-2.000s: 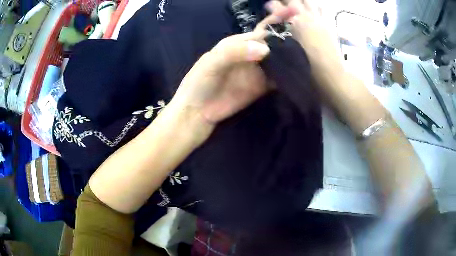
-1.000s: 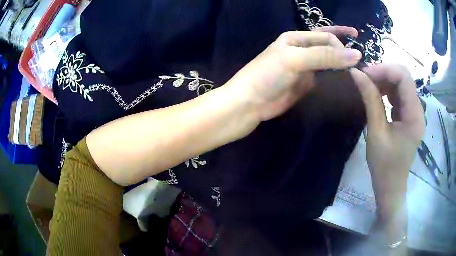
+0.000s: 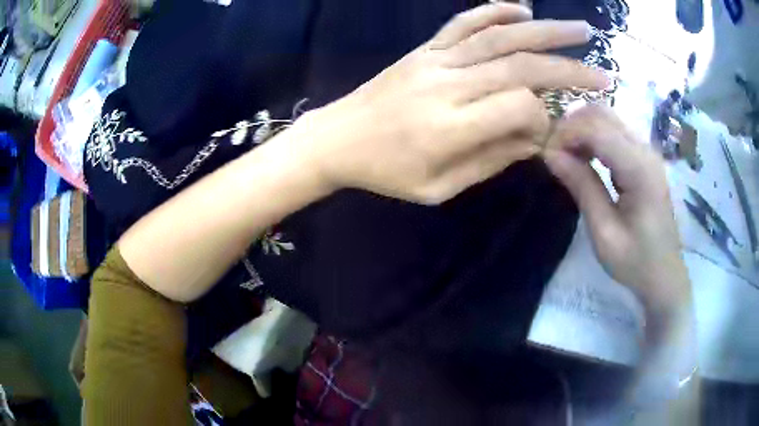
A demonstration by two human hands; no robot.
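Observation:
The dark garment (image 3: pixel 399 258) with cream embroidery (image 3: pixel 108 143) covers the lap and the left of the machine bed. My left hand (image 3: pixel 441 108) lies over it, palm down, with its fingers spread toward the embroidered edge (image 3: pixel 601 58) and its thumb side near my right fingertips. My right hand (image 3: pixel 616 183) pinches the cloth edge between thumb and forefinger beside my left hand. The exact fold between the fingertips is partly hidden.
The white machine bed (image 3: pixel 582 312) is at right. Dark snips (image 3: pixel 711 220) and long tweezers (image 3: pixel 739 195) lie on it. A tan-brown block (image 3: pixel 684 137) stands near the presser foot. A red basket (image 3: pixel 52 108) and a striped brown-white bundle (image 3: pixel 60 235) are at left.
Over the last second my left hand has moved left and opened its fingers over the cloth. My right hand has moved slightly left. Earlier both hands were farther up, near the machine.

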